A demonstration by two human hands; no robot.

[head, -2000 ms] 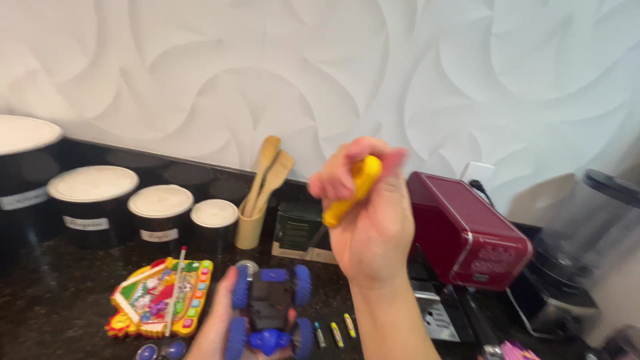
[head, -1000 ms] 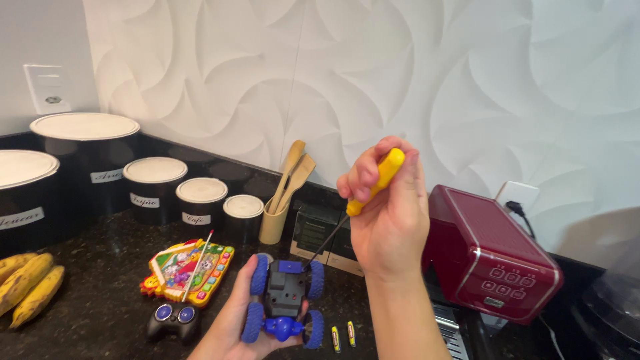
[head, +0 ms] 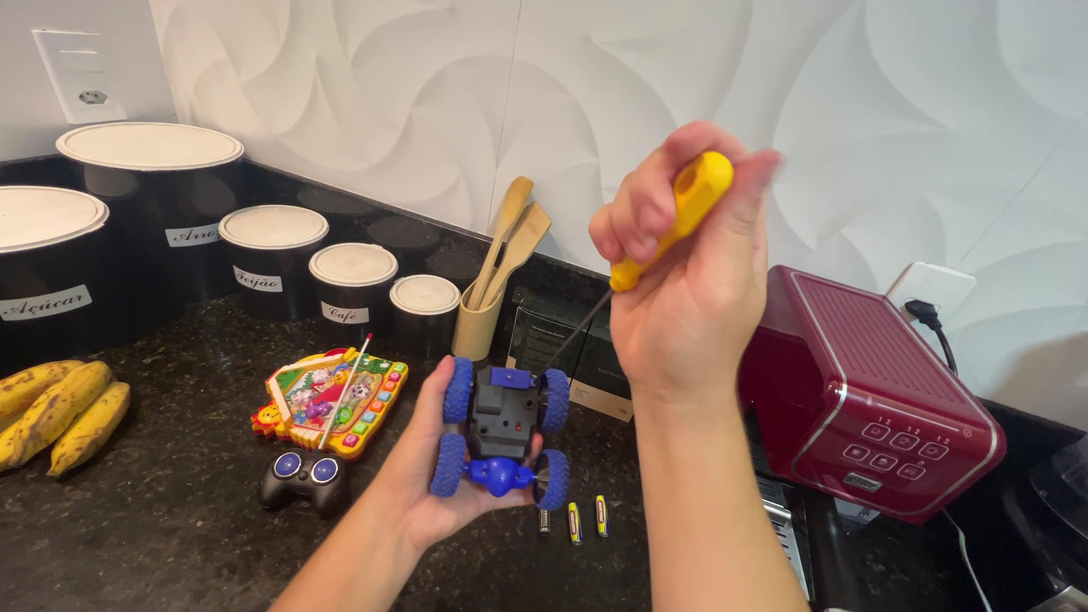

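Note:
My left hand (head: 425,484) holds a toy car (head: 504,416) with blue wheels, its black underside turned toward me. Raised above it, my right hand (head: 688,263) grips the yellow handle of a screwdriver (head: 680,221). The thin shaft slants down to the car's upper right, near a front wheel; whether the tip touches the car I cannot tell. Several small batteries (head: 575,523) lie on the dark counter just right of the car. To its left are a black remote control (head: 303,481) with two blue knobs and a colourful toy tablet (head: 336,399) with a thin stick across it.
Several black canisters (head: 274,255) with white lids line the wall. Wooden utensils stand in a holder (head: 476,327), beside dark boxes (head: 595,365). Bananas (head: 72,412) lie at the far left. A red coffee machine (head: 875,391) stands at the right, its plug in a wall socket (head: 931,289).
Between two seconds and one second ago the screwdriver's shaft came down toward the car. Since then both hands have kept nearly the same pose. The view has shifted left.

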